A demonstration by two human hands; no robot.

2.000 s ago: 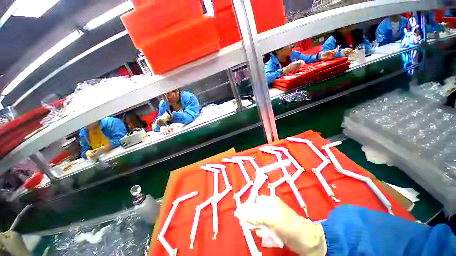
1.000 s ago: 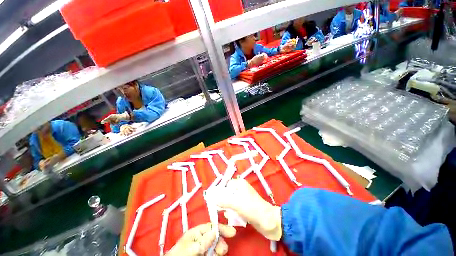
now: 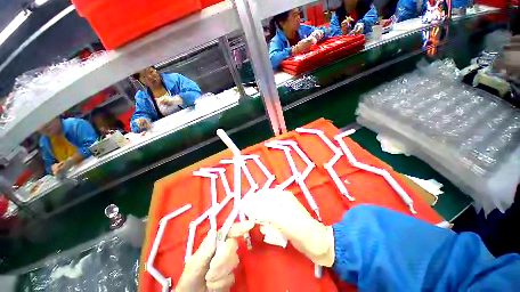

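Observation:
A white jointed arm (image 3: 236, 171) is held above the red-covered tray (image 3: 285, 272), its upper end pointing up past the tray's far edge. My left hand (image 3: 215, 259), in a cream glove, grips its lower part. My right hand (image 3: 282, 219), also gloved, is closed around its middle, with a crumpled white cloth (image 3: 274, 235) showing below the fingers. Several more white jointed arms lie in zigzags on the red surface, one at the left (image 3: 161, 231) and one at the right (image 3: 379, 170). My fingers hide part of the held arm.
A brown cardboard edge (image 3: 165, 183) shows around the tray. A bottle with a shiny round top (image 3: 113, 217) and clear plastic (image 3: 85, 268) are at left. Stacked clear trays (image 3: 445, 120) are at right. A metal post (image 3: 262, 74) rises behind the tray. People in blue smocks sit across the line.
My left hand has come into view and grips the arm's lower part. The held arm has turned more upright. The view has shifted, and a person opposite has raised a hand.

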